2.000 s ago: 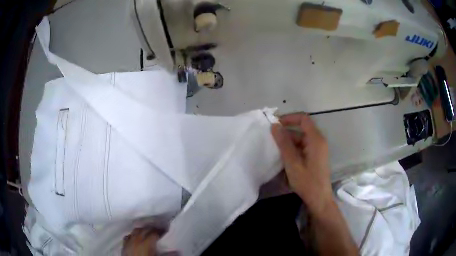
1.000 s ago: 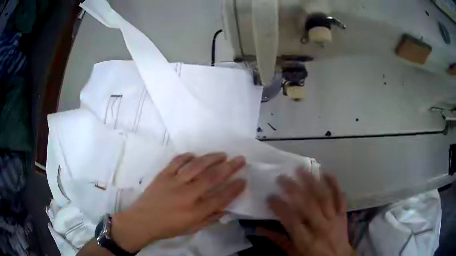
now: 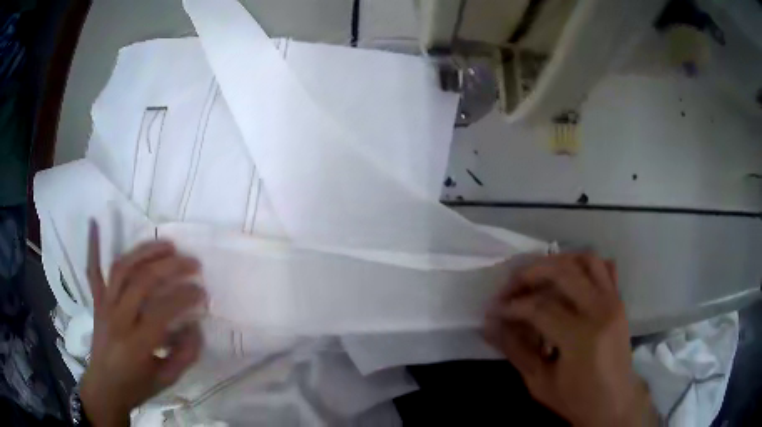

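A white garment panel [image 3: 368,92] with double topstitching and a narrow stitched welt pocket [image 3: 149,158] lies on the machine table, its right edge near the needle area. A long white band [image 3: 259,108] crosses over it diagonally. A folded white strip [image 3: 351,292] runs crosswise at the front edge. My right hand [image 3: 556,313] is shut on the right end of the strip. My left hand [image 3: 146,313] is blurred over the strip's left part, fingers apart; whether it touches the cloth is hard to tell.
The sewing machine head [image 3: 535,50] stands at the top right. The presser foot [image 3: 455,79] is beside the panel's right corner. The pale table [image 3: 685,250] has a dark seam. White cloth [image 3: 685,367] is heaped at lower right, with more at lower left.
My left hand has moved left from the middle of the strip. My right hand has closed on the strip's right end. The strip now lies stretched crosswise, and the view is nearer the needle.
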